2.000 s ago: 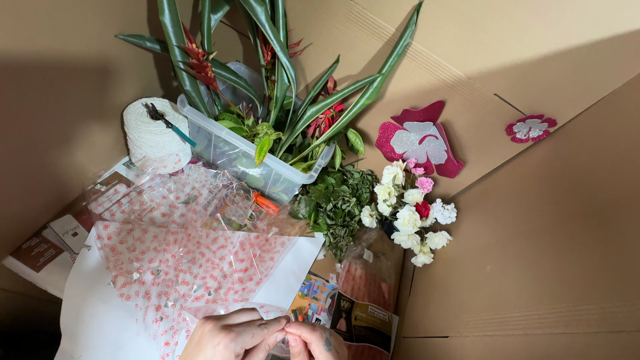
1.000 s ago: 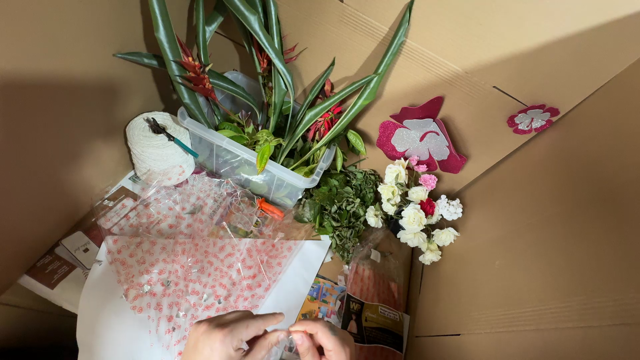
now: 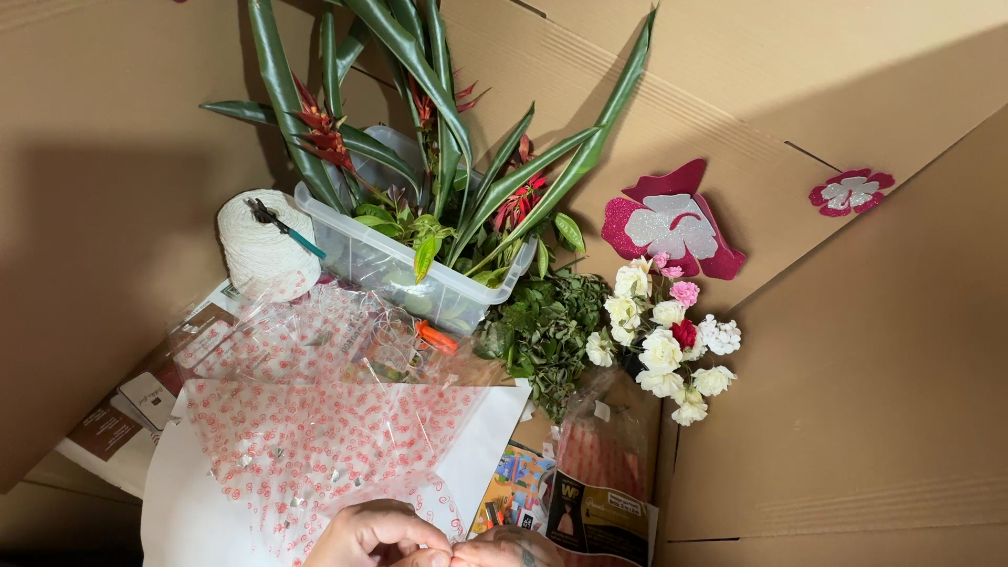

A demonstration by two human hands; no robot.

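At the bottom edge, my left hand point(image 3: 382, 537) and my right hand point(image 3: 508, 548) meet with fingertips pinched together. Whatever lies between the fingertips is too small or hidden to tell. Beneath and beyond them, a clear cellophane sheet with red swirl print point(image 3: 331, 441) lies over white paper point(image 3: 492, 425), with small silvery bits on it. Just right of my right hand is a clear packet with a dark label point(image 3: 602, 516). A colourful printed card or packet point(image 3: 516, 480) lies between the white paper and that packet.
Behind stand a cone of white string point(image 3: 264, 244) with teal-handled snips point(image 3: 291, 228) on it and a clear plastic bin point(image 3: 409, 283) of long-leaved plants. An orange-handled tool point(image 3: 435, 337), a heap of green leaves point(image 3: 551, 331) and white and pink flowers point(image 3: 661, 350) are nearby. Cardboard walls point(image 3: 850, 378) enclose the area.
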